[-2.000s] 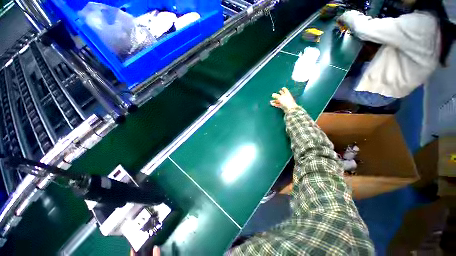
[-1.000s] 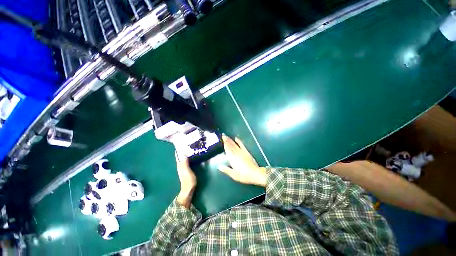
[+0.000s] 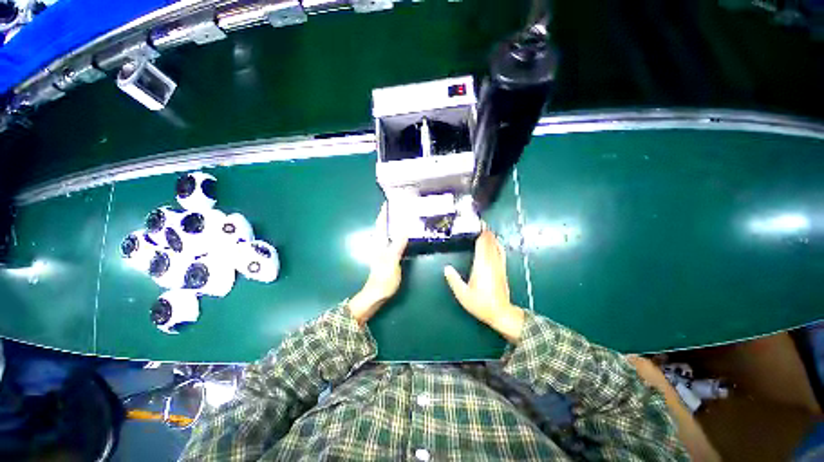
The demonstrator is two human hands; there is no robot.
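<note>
A grey-white screw feeder [image 3: 425,171] stands on the green bench in front of me, its open top facing up and a small metal part at its front. My left hand [image 3: 383,275] is at its front left side, fingertips partly hidden by the box. My right hand [image 3: 488,281] is at its front right corner, fingers against the side and thumb apart. The two hands hold the feeder between them. A thick black electric screwdriver [image 3: 510,117] hangs just right of the feeder, over its right edge.
Several white camera heads [image 3: 196,275] with dark faces lie clustered on the bench at left. A white cup-shaped housing [image 3: 146,84] lies beyond the bench rail [image 3: 298,151]. A cardboard box [image 3: 759,388] with white parts is below the bench edge at right. A blue bin shows at top left.
The view has swung from the bench's right side to the feeder. My right hand, stretched far out over the bench two seconds ago, has come back to the feeder. Both hands remain there since one second ago.
</note>
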